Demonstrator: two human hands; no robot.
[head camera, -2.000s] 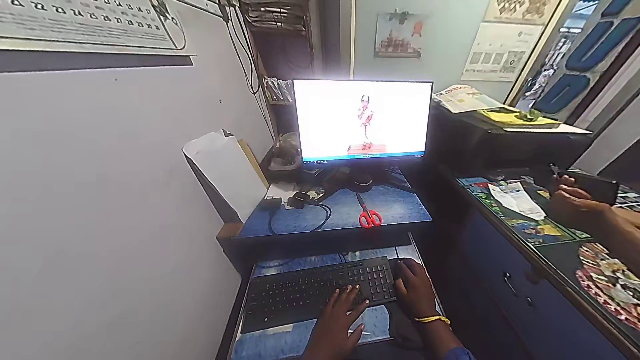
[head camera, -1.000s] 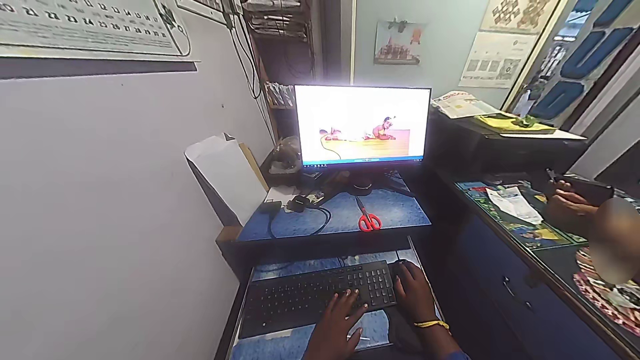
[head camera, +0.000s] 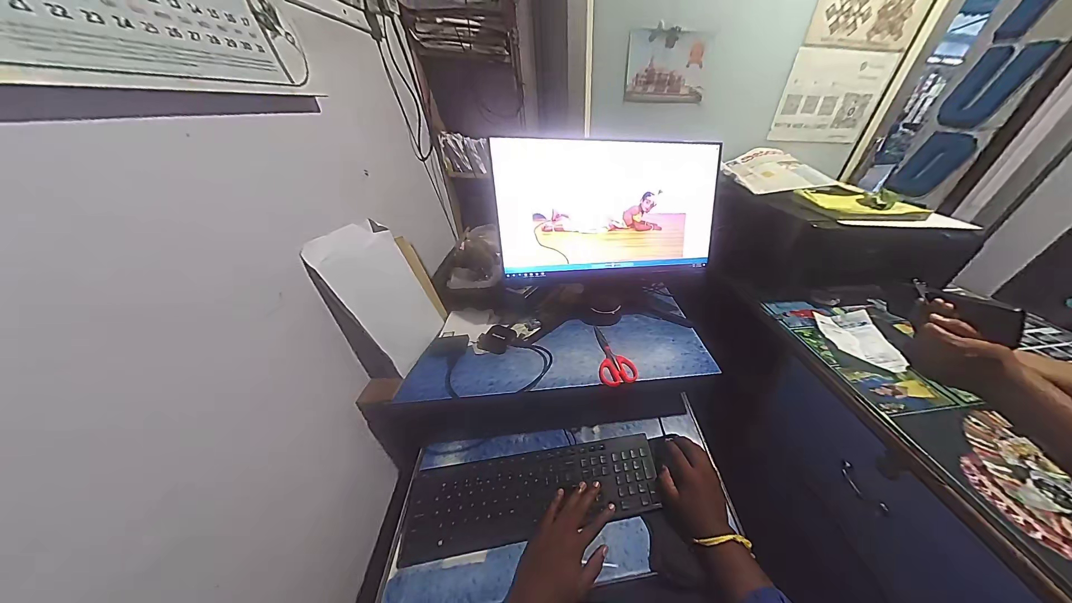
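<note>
My left hand (head camera: 563, 548) rests with spread fingers on the lower right part of a black keyboard (head camera: 511, 494), which lies on a blue pull-out tray. To its right, my right hand (head camera: 693, 490), with a yellow band at the wrist, covers a dark computer mouse (head camera: 667, 444) beside the number keys. A lit monitor (head camera: 607, 205) stands on the blue desk above and shows a picture of a figure lying on an orange floor. Red-handled scissors (head camera: 615, 362) lie on the desk in front of the monitor, blades pointing toward it.
Left of the scissors lies a black cable with an adapter (head camera: 497, 338). White papers (head camera: 368, 285) lean by the wall. At right, another person's hand (head camera: 963, 347) holds a dark object over a counter (head camera: 930, 427) bearing a paper slip (head camera: 860, 338). A black printer-like box (head camera: 837, 251) carries papers.
The monitor's picture has changed from an upright figure to a figure lying on an orange floor. My hands stay at the keyboard and mouse. The other person's arm has shifted slightly.
</note>
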